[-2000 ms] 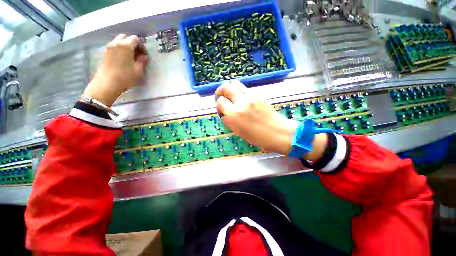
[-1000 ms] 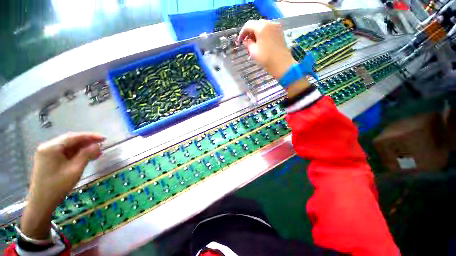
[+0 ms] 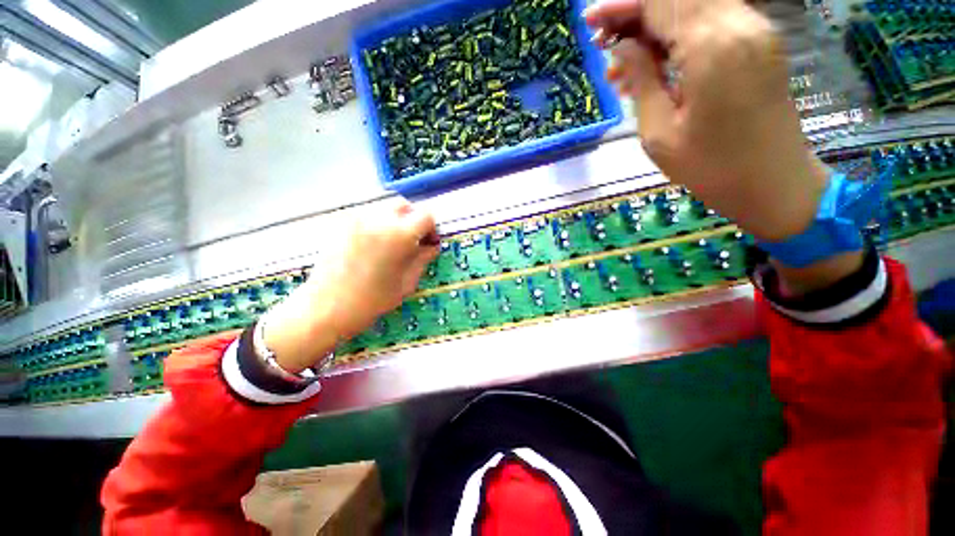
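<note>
The green PCB panel (image 3: 613, 267), in two rows with blue and silver parts, lies on the rail in front of me. My left hand (image 3: 372, 262) is over the panel with its fingertips pinched together at the upper row; whether they hold a part is too small to tell. My right hand (image 3: 717, 110) is raised at the right side of the blue parts bin (image 3: 503, 162). Its fingers are curled, with small silver metal parts (image 3: 602, 39) showing at the fingertips. The bin is full of dark capacitors (image 3: 450, 89) with yellow-green marks.
Loose silver parts (image 3: 332, 84) lie left of the bin. Ribbed clear plastic lies at left (image 3: 131, 215) and right (image 3: 822, 79). Stacked panels (image 3: 911, 58) are at the far right. A grey spacer (image 3: 117, 359) sits between panels. A cardboard box (image 3: 319, 497) is below the line.
The view has swung back left. My left hand has moved from the bench edge onto the panel. My right hand has come back from the silver pile towards the bin's right side.
</note>
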